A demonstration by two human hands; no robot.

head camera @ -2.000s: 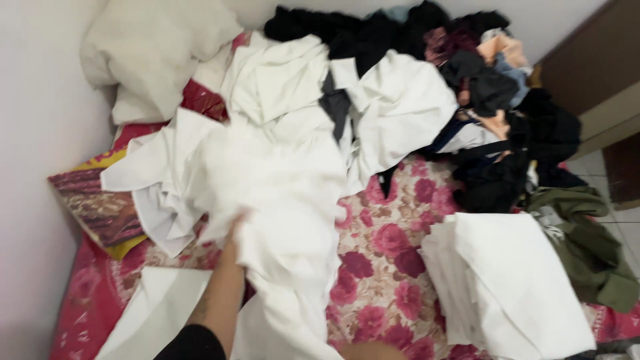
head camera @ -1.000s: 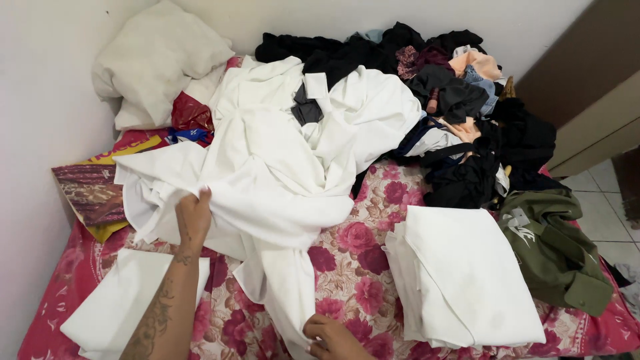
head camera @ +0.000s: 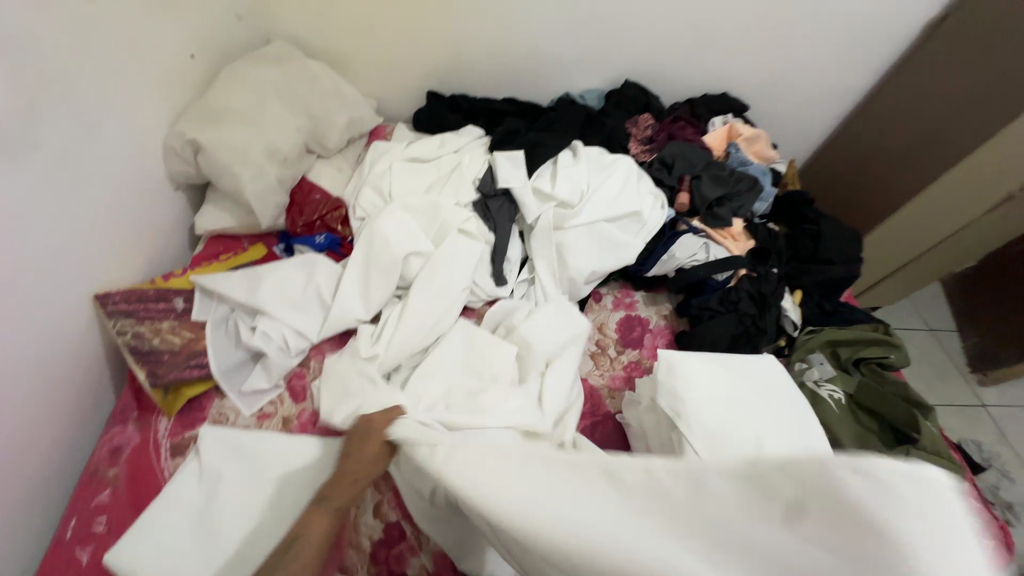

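My left hand (head camera: 370, 450) grips the edge of a white cloth (head camera: 640, 504), which stretches across the lower right of the view, partly blurred. My right hand is not visible. More white fabric (head camera: 464, 368) lies crumpled just beyond my left hand, on a bed with a pink floral sheet (head camera: 628, 332). A folded white cloth (head camera: 232, 488) rests at the lower left, partly behind my forearm. On the right, a stack of folded white cloths (head camera: 736, 400) is partly covered by the stretched cloth.
A cream pillow (head camera: 268, 136) leans in the wall corner. Dark and mixed clothes (head camera: 704, 184) are heaped at the back right, with an olive green garment (head camera: 868, 384) near the bed's right edge. A printed plastic package (head camera: 156, 336) lies at the left. Brown furniture (head camera: 904, 104) stands beyond.
The held white cloth was draped over the pile a second ago; part of it now spreads across the lower right. My right hand, visible at the lower middle then, is out of sight.
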